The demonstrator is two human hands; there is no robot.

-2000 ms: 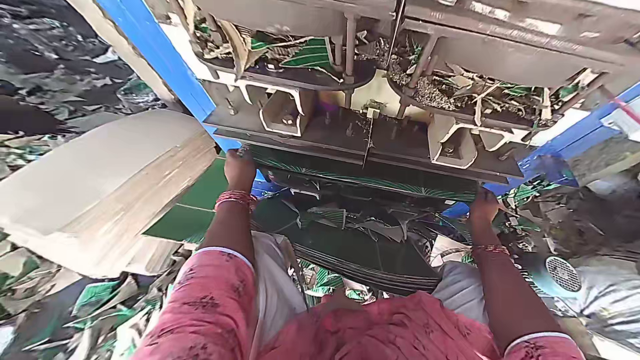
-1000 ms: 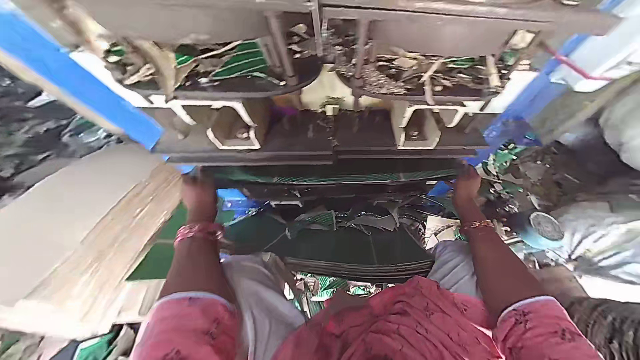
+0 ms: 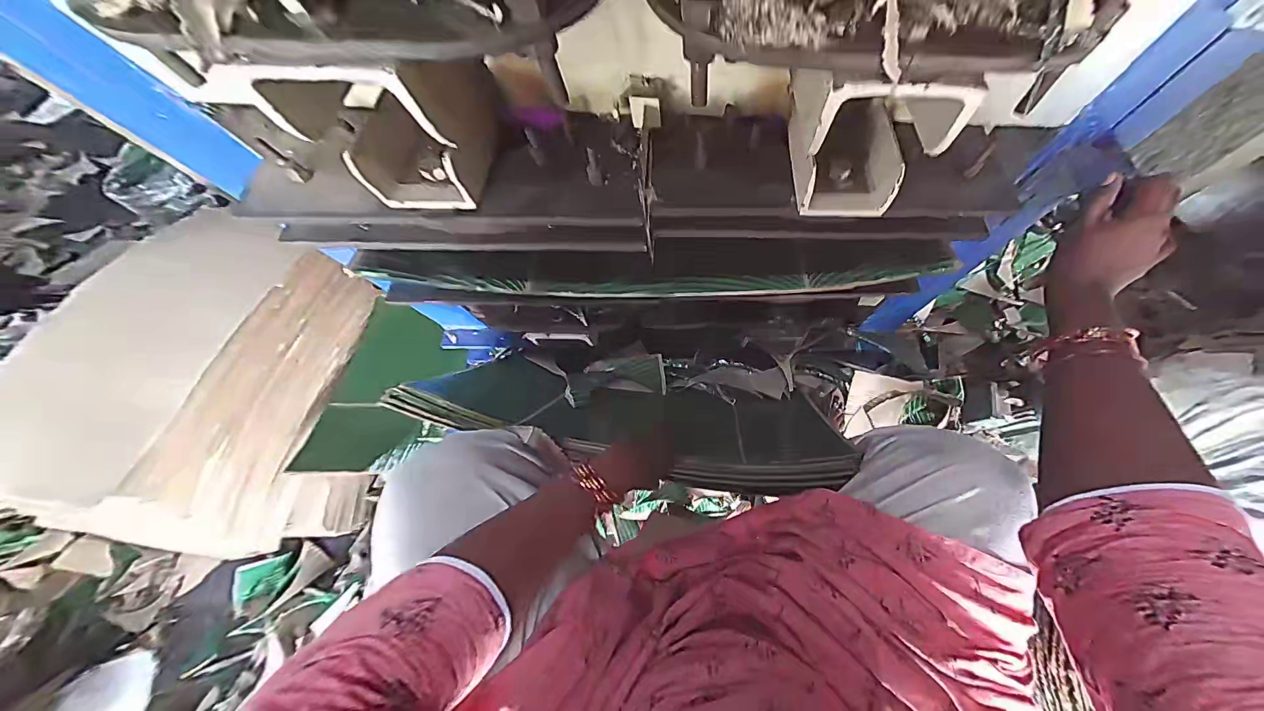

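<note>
My left hand (image 3: 632,456) lies on the stack of dark green sheets (image 3: 750,434) across my lap; it is blurred and dark, so its fingers cannot be made out. Off to the right, my right hand (image 3: 1129,229) is raised beside the blue frame of the machine, fingers curled at a dark knob or lever end that is partly hidden. Between the plates of the press-like machine (image 3: 573,219), straight ahead, sits a green patterned sheet (image 3: 652,269). Neither hand touches that sheet.
Large pale boards (image 3: 148,365) lie at the left with a green sheet (image 3: 360,395) at their edge. Blue frame posts (image 3: 148,94) flank the machine. Cut scraps (image 3: 267,583) cover the ground on both sides, and metal brackets (image 3: 849,148) project above the plates.
Both hands have left the ends of the sheet in the machine. The left has come down to the stack on my lap; the right has moved out to the right of the frame.
</note>
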